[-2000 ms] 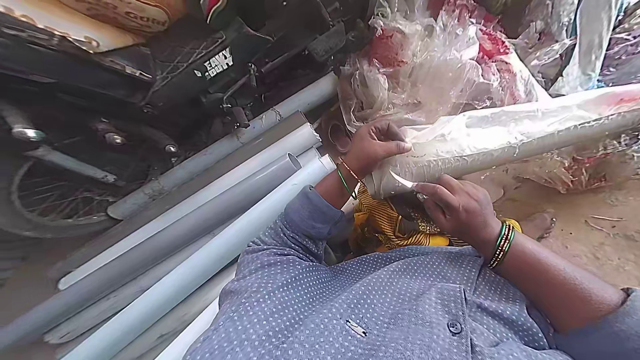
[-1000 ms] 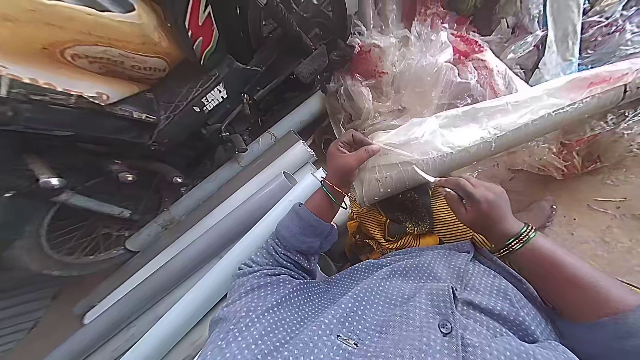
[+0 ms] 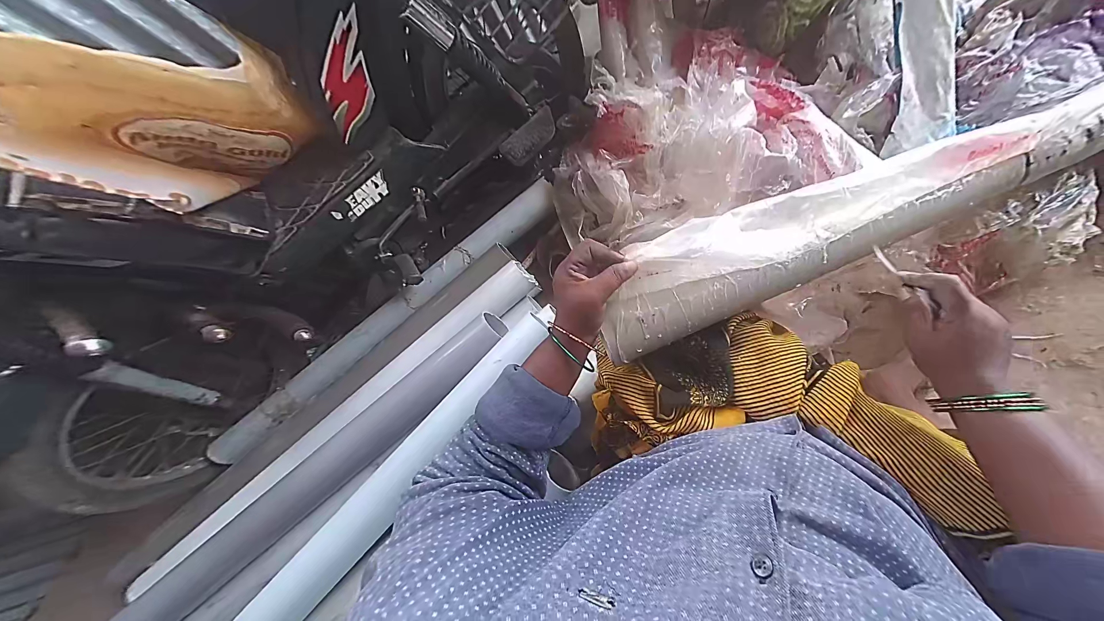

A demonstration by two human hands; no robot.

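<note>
A grey plastic pipe (image 3: 742, 297) lies slantwise across the yellow and black striped cloth on my lap, partly covered by clear plastic film (image 3: 776, 224) with red print. At the pipe's near end, my left hand (image 3: 593, 280) pinches the film's edge between thumb and fingers. My right hand (image 3: 953, 328), below and to the right of the pipe, is closed on a thin pale blade-like piece (image 3: 884, 261) that points up and left. Whether the blade touches the pipe cannot be told. The handle is hidden in the fingers.
Several grey and white pipes (image 3: 345, 431) lie side by side at the left. Beyond them stands a motorcycle (image 3: 362, 198) with a printed yellow sack (image 3: 155, 121) on it. Crumpled plastic film (image 3: 690, 147) is heaped behind the pipe, over bare ground (image 3: 1061, 345).
My right hand has moved right, away from my left hand and the pipe's near end. My left hand still pinches the film. The view has shifted somewhat.
</note>
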